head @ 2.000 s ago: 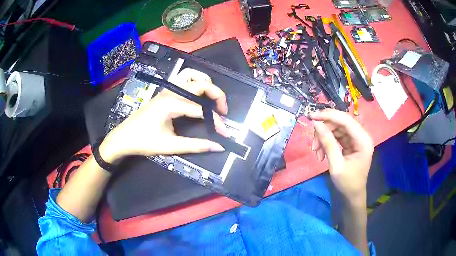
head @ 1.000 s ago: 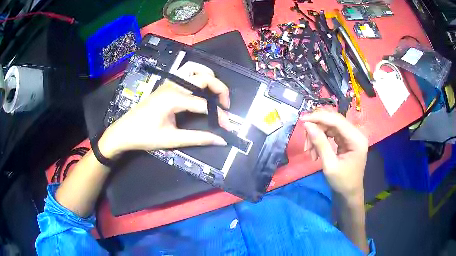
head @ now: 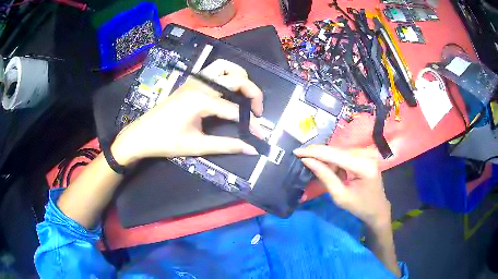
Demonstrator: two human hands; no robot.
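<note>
The open tablet chassis (head: pixel 218 189) lies tilted on a black pad, with pale strips and a yellow label on it. A mainboard (head: pixel 151 82) sits at its left end. A black flex cable (head: pixel 244 117) runs from that end across the middle, bent downward. My left hand (head: pixel 191 120) is over the chassis with fingers curled around this cable; thumb and fingertips are at its lower part. My right hand (head: pixel 349 180) is at the chassis's lower right, thumb and index finger close together near a dark film; whether they hold anything is not clear.
A black pad (head: pixel 164 201) lies on the red mat (head: pixel 404 155). A blue bin of screws (head: pixel 131 41) and a glass dish (head: pixel 213 12) stand at the back. Loose flex cables (head: pixel 377 82), spare boards (head: pixel 409 34) and a clear bag (head: pixel 464 68) lie right. A white roll (head: pixel 24 82) is far left.
My right hand has moved left and down, from the chassis's right corner onto its lower right part. A black strip from the loose cables now reaches farther down the mat. My left hand keeps its pose.
</note>
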